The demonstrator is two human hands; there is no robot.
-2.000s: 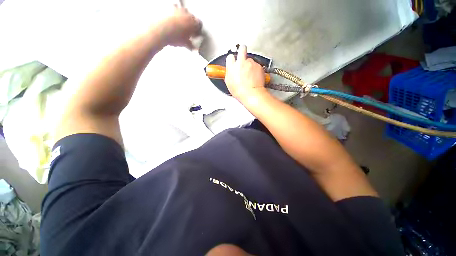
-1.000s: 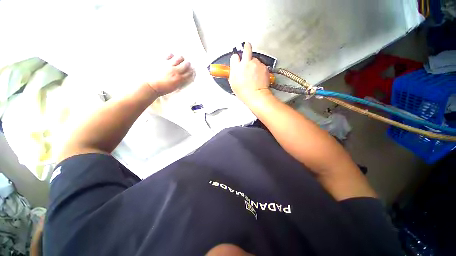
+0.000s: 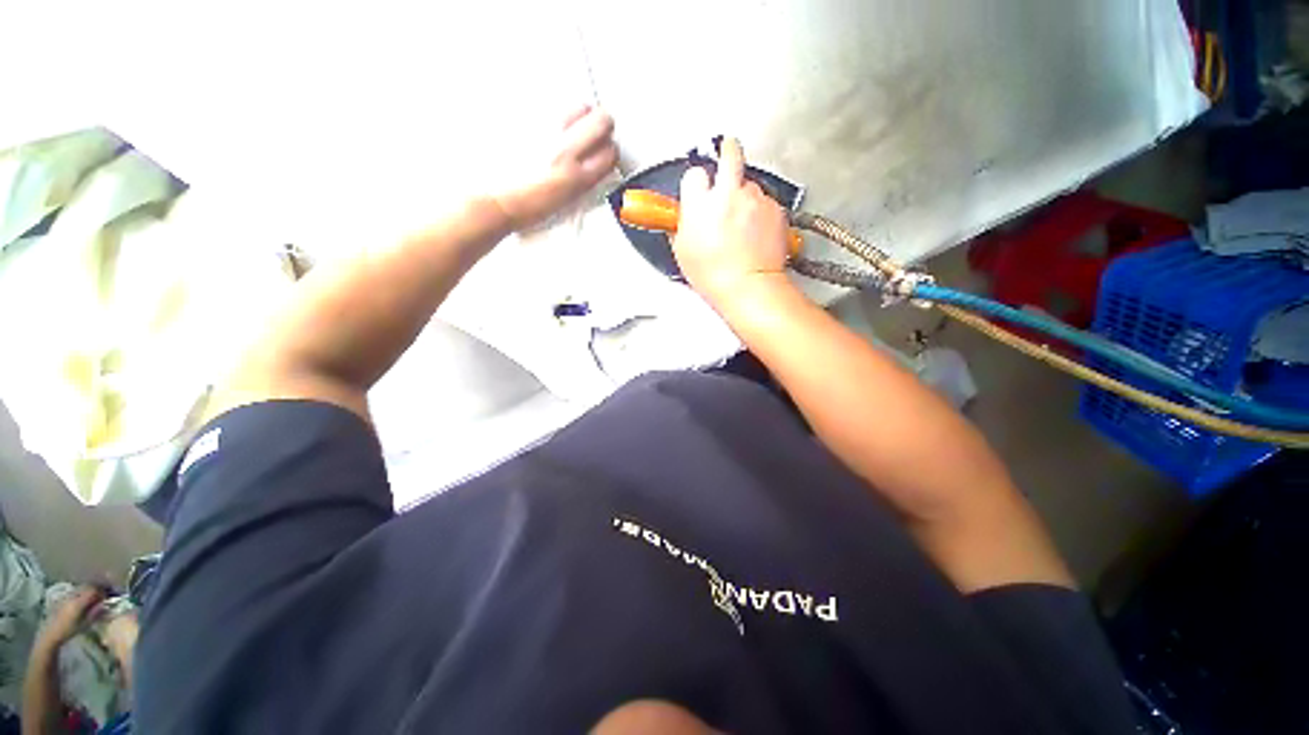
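Note:
A white garment lies spread on the table in front of me, washed out, with a small dark label near its lower part. My right hand is closed around the orange handle of the steam iron, whose dark plate rests at the garment's right side. My left hand lies on the cloth just left of the iron's tip, fingers apart; whether it pinches cloth is not visible, and it appears to hold nothing.
Blue and tan hoses run from the iron to the right. A cream-yellow garment pile lies at the left. A blue basket and a red item stand below the table's right edge. Another person's arm shows at the lower left.
My left hand moved down and left from the far cloth, then back up and right beside the iron. The iron shifted slightly right. Another person's arm shows more at lower left.

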